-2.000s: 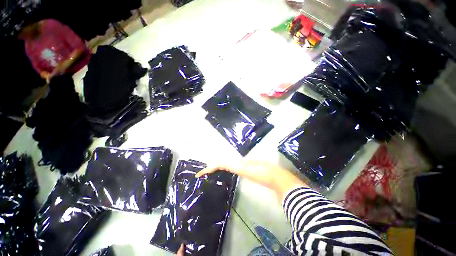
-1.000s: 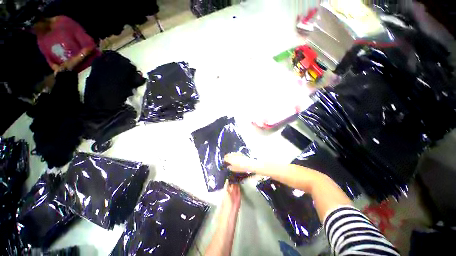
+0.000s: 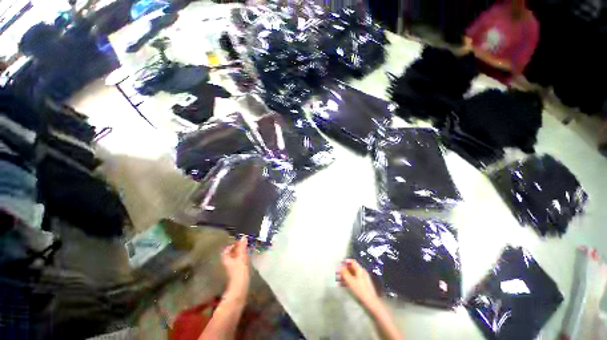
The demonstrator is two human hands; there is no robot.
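Black garments in shiny clear film lie on the white table. My left hand [image 3: 234, 257] is at the front edge of a bagged pack [image 3: 243, 196] at the table's left edge. Its fingertips meet the film; a grip on it is not clear. My right hand [image 3: 354, 275] has bent fingers beside the left side of a bagged stack [image 3: 409, 259]. Whether it holds something is too blurred to tell. Another bagged stack [image 3: 416, 169] lies behind that one, and a bagged pack [image 3: 516, 295] lies to its right.
More bagged packs [image 3: 353, 113] and a large shiny heap [image 3: 286, 50] lie farther back. Unbagged black heaps [image 3: 502, 119] are near a person in a pink top [image 3: 506, 36]. A bagged stack [image 3: 539, 192] is at right. Dark clothes [image 3: 73, 179] and a stool [image 3: 126, 83] stand left.
The view has swung left. My hands have moved apart and away from the small pack they both touched. The left table edge and the floor beyond now show.
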